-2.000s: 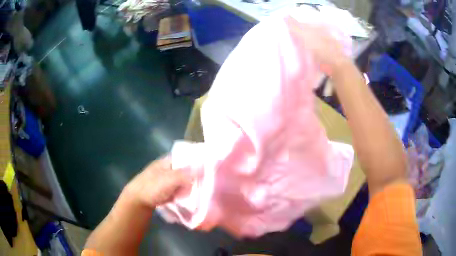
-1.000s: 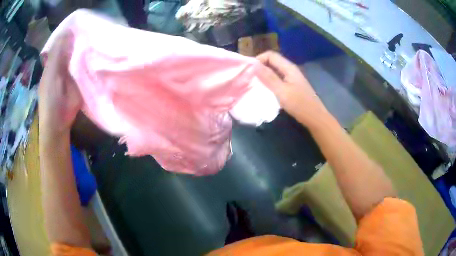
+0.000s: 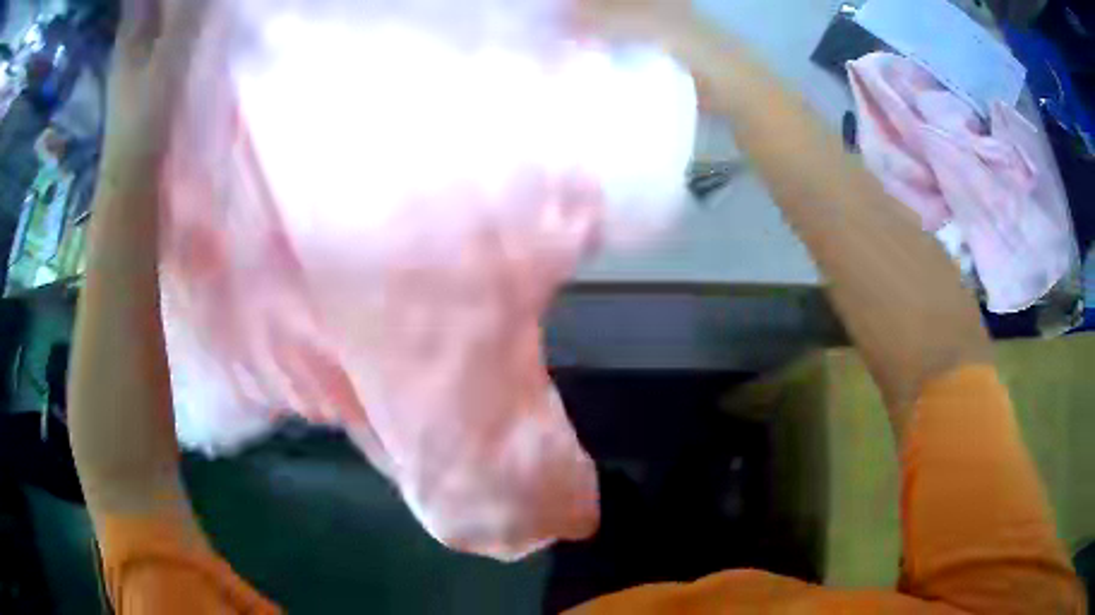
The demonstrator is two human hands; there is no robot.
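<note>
A pink satin garment (image 3: 444, 360) hangs in the air in front of me, blurred, its upper part washed out to white by glare. Its lower end hangs down past the front edge of a pale tabletop. My left hand (image 3: 150, 30) is at the garment's upper left, partly cut off by the top edge of the picture. My right hand (image 3: 642, 24) is at the garment's upper right, also at the top edge and blurred. Both hands hold the garment; the fingertips are not clear.
The pale tabletop (image 3: 751, 240) lies ahead, with a small dark tool (image 3: 711, 178) on it. Another pink garment (image 3: 961, 180) lies on its right part under a pale sheet (image 3: 943, 48). A cardboard carton (image 3: 865, 469) stands below the table at the right.
The view has turned right, to face the table. Both hands have gone up to the top of the picture with the pink garment, which now hangs down from them.
</note>
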